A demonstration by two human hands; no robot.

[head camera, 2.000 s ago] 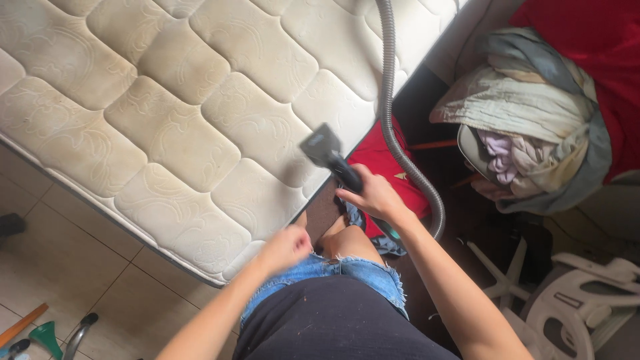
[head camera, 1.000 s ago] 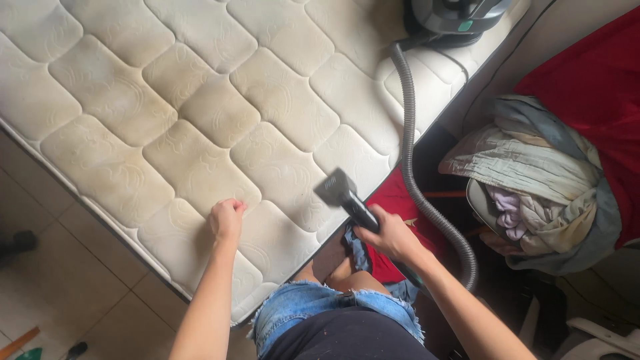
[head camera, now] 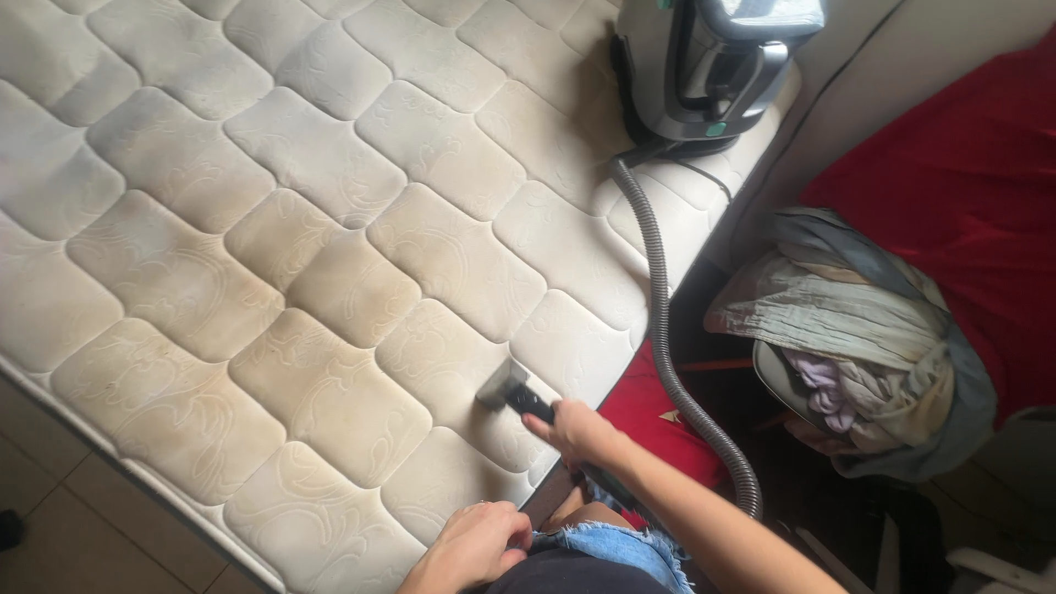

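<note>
A quilted mattress (head camera: 330, 305) with yellowish-brown stains spreads across the view. My right hand (head camera: 582, 433) grips the black handle of an upholstery-cleaner nozzle (head camera: 503, 386), whose head is at the mattress surface near its lower right edge; whether it presses down I cannot tell. A grey corrugated hose (head camera: 660, 305) runs from the portable cleaning machine (head camera: 701, 74), which stands on the mattress at the top. My left hand (head camera: 483, 540) is loosely curled by the denim shorts at the mattress edge, with nothing visible in it.
Beside the mattress on the right, a heap of crumpled cloths (head camera: 866, 355) sits in a container, next to a red cloth (head camera: 949, 190). More red fabric (head camera: 652, 421) lies below the hose. A dark cord (head camera: 813, 103) runs near the machine. Floor tiles (head camera: 107, 528) show at lower left.
The view has shifted, bringing more of the machine into frame. My left hand was over the mattress a second ago and is now back near my body. My right hand still holds the nozzle.
</note>
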